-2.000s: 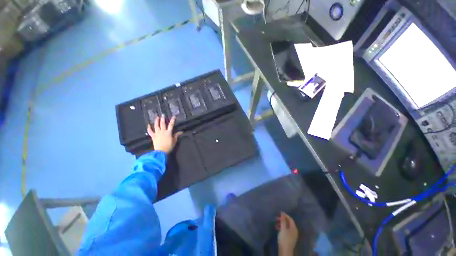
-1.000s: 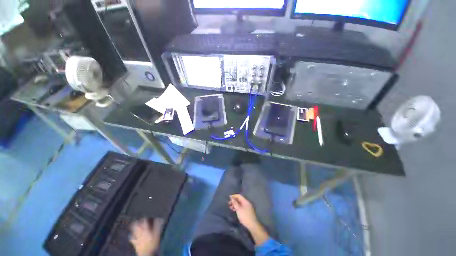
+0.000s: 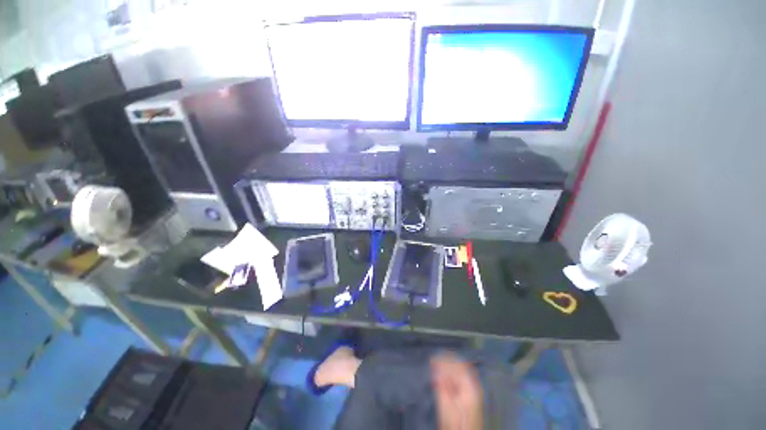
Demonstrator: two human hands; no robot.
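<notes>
My right hand (image 3: pixel 458 388) is a blurred shape over my dark trousers at the bottom; its fingers are not clear and no held object can be made out. My left hand is out of the picture. On the bench (image 3: pixel 537 315), a flat black device (image 3: pixel 311 262) lies on the left coupling plate (image 3: pixel 329 287). Another black device (image 3: pixel 417 270) lies on the right coupling plate (image 3: pixel 432 294). Blue cables (image 3: pixel 373 290) run from the tester (image 3: pixel 361 204) down to the plates. The black foam-lined tray (image 3: pixel 214 399) is cut off at the bottom left.
Papers (image 3: pixel 267 281) lie left of the plates. A mouse (image 3: pixel 358 249) is between them. A red stick (image 3: pixel 469 259), white stick (image 3: pixel 480 281), second mouse (image 3: pixel 516 281) and yellow loop (image 3: pixel 559 301) lie right. White fans (image 3: pixel 617 248) stand at both sides. Two monitors (image 3: pixel 504 77) are behind. A foot (image 3: pixel 338 368) shows below.
The view has swung from the tray at left to the bench and then up to the monitors. My left hand was on the tray, then blurred over it, and is now out of view.
</notes>
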